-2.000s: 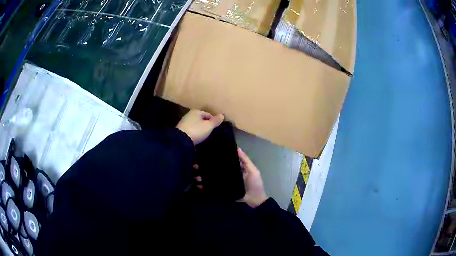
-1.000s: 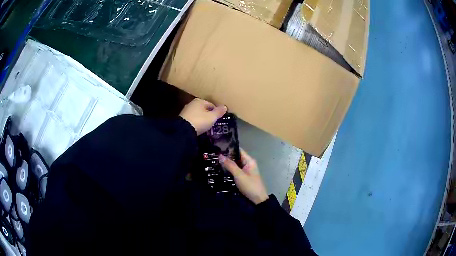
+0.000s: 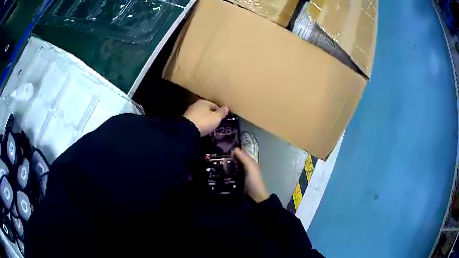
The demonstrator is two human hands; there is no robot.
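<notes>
A black mobile phone (image 3: 221,166) with a lit screen showing a clock and icons is low in front of me, below the carton flap. My right hand (image 3: 250,174) holds it at its right side, with the thumb over the screen. My left hand (image 3: 205,117) is at the phone's top left, beside the lower edge of the brown carton flap (image 3: 266,70). Its fingers are curled, with thumb and forefinger together; whether they pinch anything is hidden.
Black-rimmed covers (image 3: 22,174) with white rings are piled on the white sheet (image 3: 65,95) at left, near a white bottle (image 3: 22,91). Clear blister trays (image 3: 126,20) are upper left. A shoe (image 3: 250,145), yellow-black floor tape (image 3: 301,186) and blue floor (image 3: 397,126) show.
The phone's screen was dark and is now lit. My right thumb has moved from the phone's side onto the screen. A shoe now shows beside the phone. My left hand has barely moved.
</notes>
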